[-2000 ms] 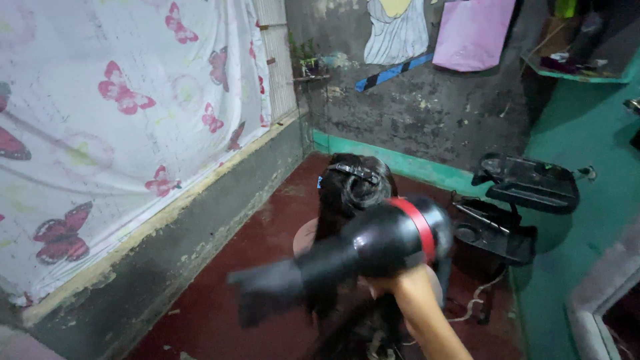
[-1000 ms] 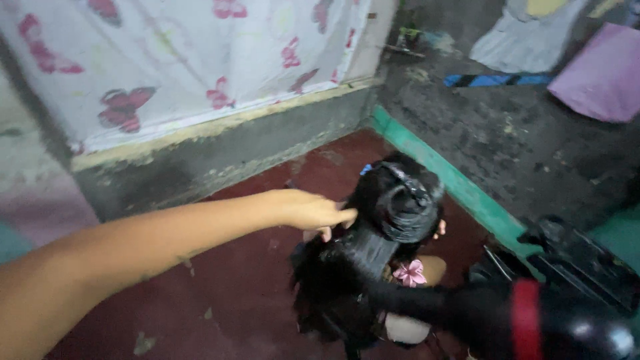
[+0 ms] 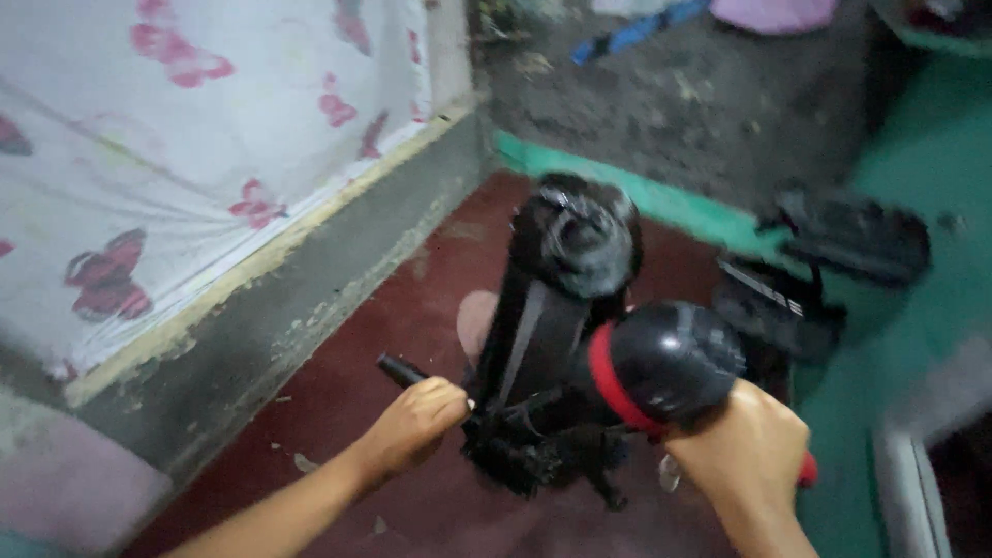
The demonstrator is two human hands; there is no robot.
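My right hand (image 3: 740, 449) grips a black hair dryer (image 3: 670, 360) with a red band. Its barrel points left, to the lower lengths of a person's long dark hair (image 3: 527, 333). Part of that hair is wound in a bun (image 3: 585, 240) on top of the head. At the left edge of the hair, my left hand (image 3: 426, 415) is closed around a black handle (image 3: 399, 370), probably a brush's. The far end of that tool is hidden in or behind the hair.
A black trolley with trays (image 3: 783, 302) stands to the right by the green wall (image 3: 914, 163). A low concrete ledge (image 3: 310, 271) runs along the left under a butterfly-print curtain (image 3: 232, 116). The floor (image 3: 256, 465) is dark red.
My left hand, bare at the hair a second ago, now holds a black handle. The dryer has come from the lower right to beside the hair lengths. The view has turned.
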